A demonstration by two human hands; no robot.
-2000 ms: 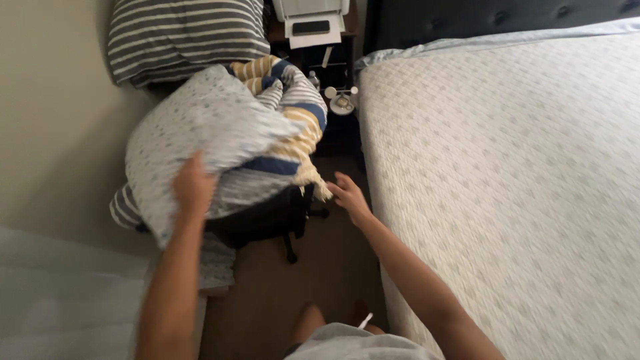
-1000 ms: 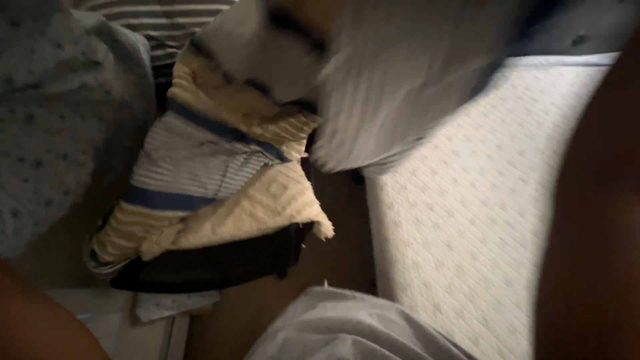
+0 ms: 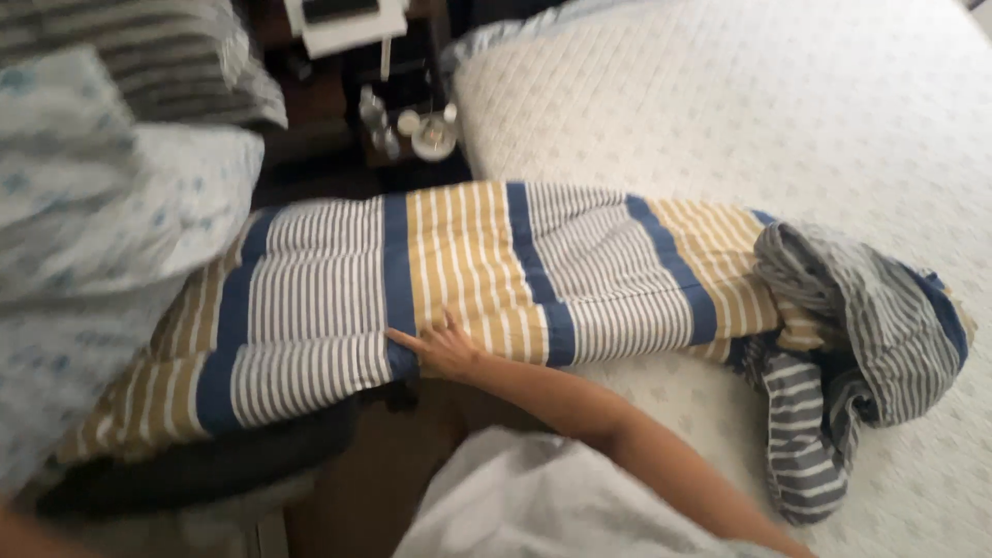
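A striped comforter in blue, yellow, grey and white stretches from the dark chair seat at the left onto the mattress. Its right end lies bunched on the mattress, with a grey striped fabric folded about it. My right hand rests against the comforter's near edge, fingers spread; whether it pinches the cloth is unclear. At the far left, a white sheet with a blue pattern hangs over the comforter's left end. Only a blurred part of my left arm shows at the bottom left corner; that hand is hidden.
Behind the chair lies a striped pillow. A nightstand between it and the mattress holds a white device. A white round dish and clear bottles stand on a lower shelf. Brown floor shows below the comforter.
The comforter, bunched on the chair two seconds ago, now extends across onto the mattress. The patterned white sheet has moved to the left. My left hand has gone out of sight.
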